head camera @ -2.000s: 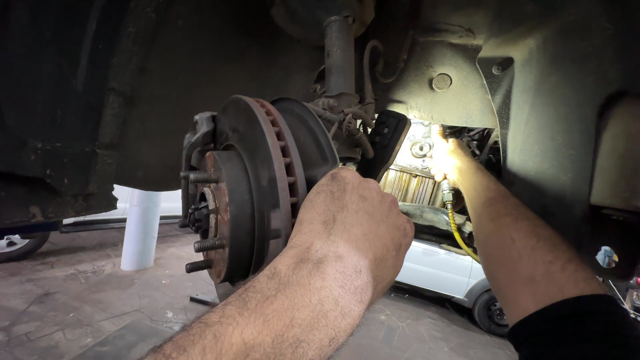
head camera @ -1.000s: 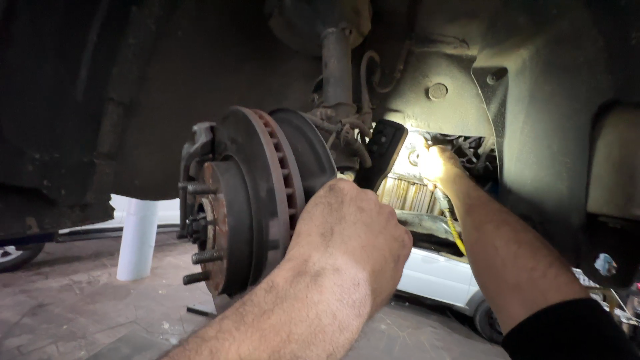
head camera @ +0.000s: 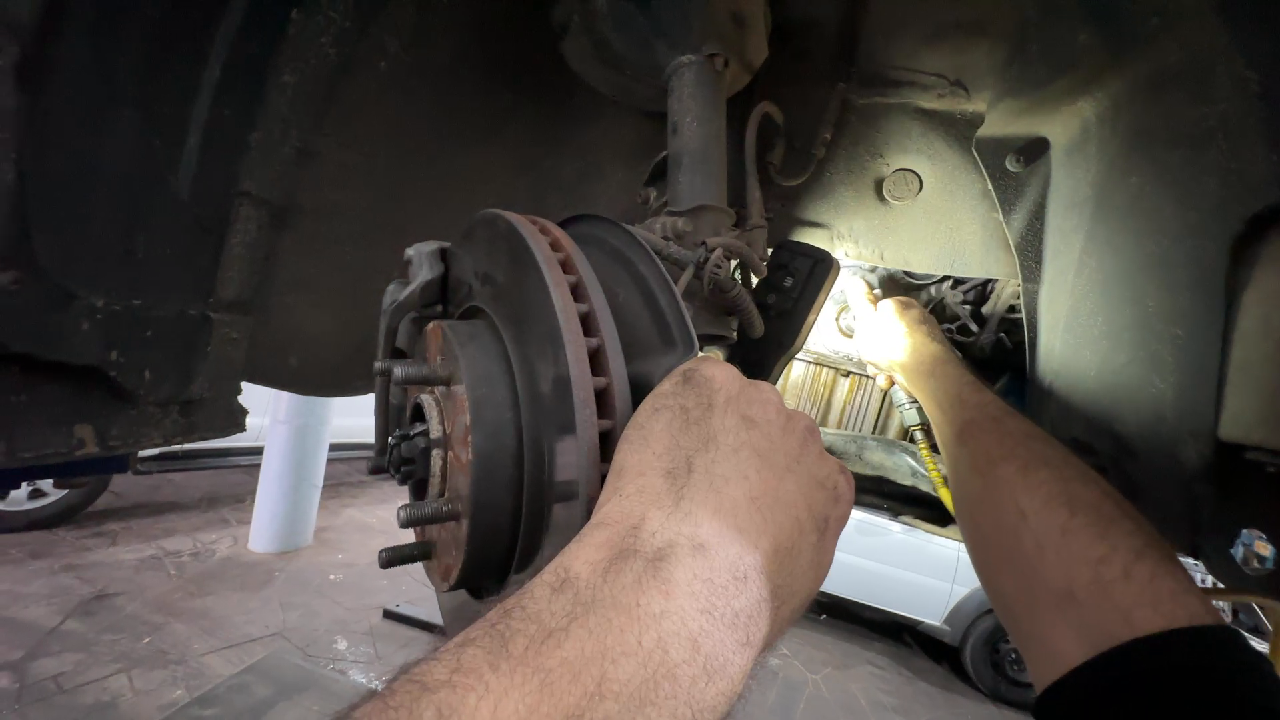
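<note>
My left hand [head camera: 735, 460] is closed around the lower end of a black flat work light [head camera: 790, 305], whose beam falls to the right. Just left of that hand stand the vented brake disc [head camera: 540, 340] and the hub with its wheel studs [head camera: 428, 512]. In the lit opening at the inner fender, my right hand [head camera: 905, 340] grips an air tool, largely hidden by the fingers and glare. A metal coupling [head camera: 908, 410] and a yellow air hose [head camera: 935, 475] hang below it. Ribbed metal [head camera: 825, 395] shows beneath the right hand.
The strut [head camera: 697, 135] rises behind the disc, with a brake hose [head camera: 757, 150] beside it. The wheel-arch liner [head camera: 1110, 230] borders the opening at right. A white car [head camera: 890, 565] stands beyond, and a white post [head camera: 290, 475] is at left.
My right hand has shifted slightly within the lit opening. My left hand and the work light have kept about the same place beside the disc.
</note>
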